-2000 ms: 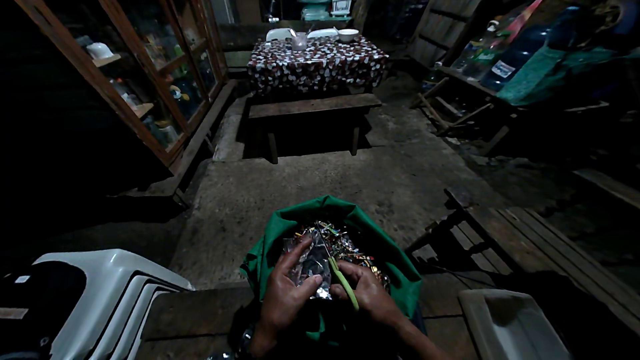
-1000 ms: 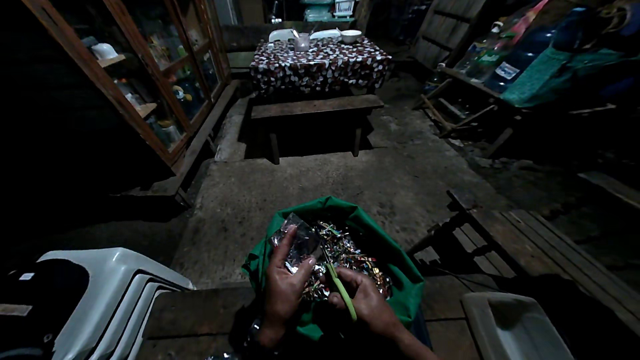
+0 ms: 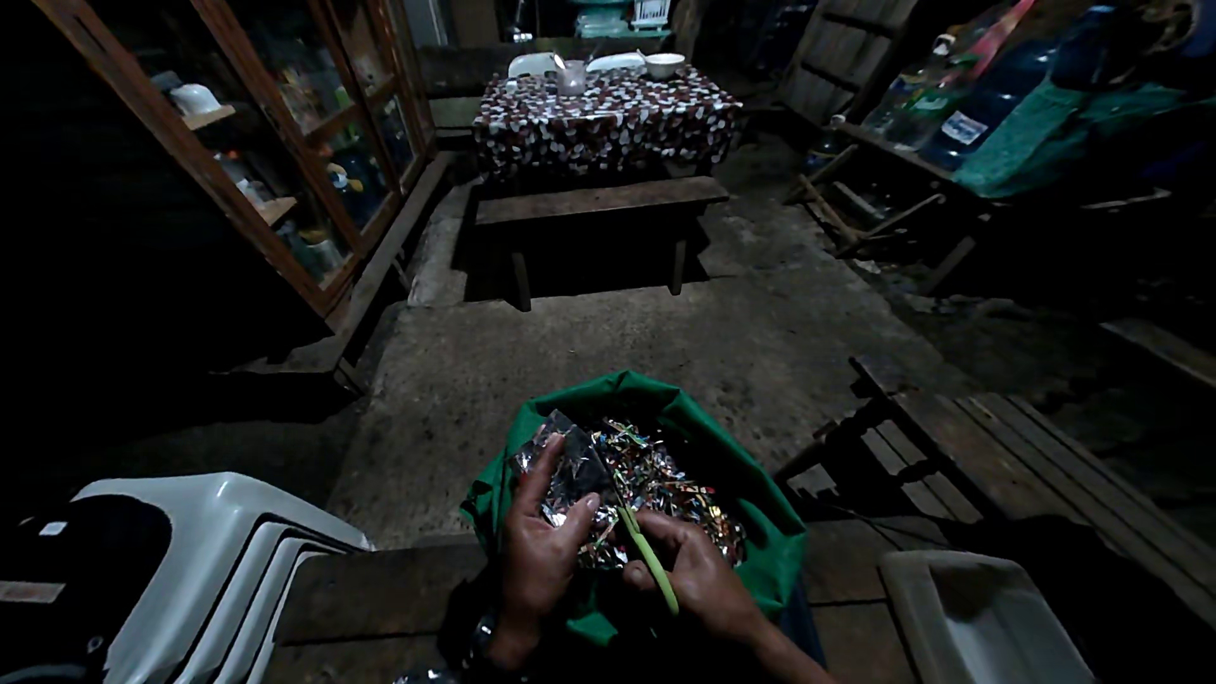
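My left hand [image 3: 543, 546] holds a piece of shiny, dark and silvery plastic film or foil wrapper [image 3: 578, 467] between thumb and fingers. In my right hand [image 3: 689, 570] is a pair of scissors with light green handles [image 3: 650, 560]; the blades lie along the right edge of the wrapper. Both hands are over a green fabric bag [image 3: 774, 532], whose mouth is wide open. Many small shiny, multicoloured cut strips [image 3: 665, 480] fill the bag below the hands. Whether the blades are closed on the film cannot be made out.
Stacked white plastic chairs [image 3: 223, 532] stand at left, a pale plastic container [image 3: 983, 617] at lower right. Beside the bag at right is a slatted wooden bench [image 3: 1035, 456]. Ahead are a wooden bench [image 3: 603, 198], a table with a patterned cloth [image 3: 608, 119] and a glazed cabinet [image 3: 275, 152].
My left hand has turned more upright since two seconds ago, and the wrapper now spreads out beyond its fingers. The scissors remain in my right hand.
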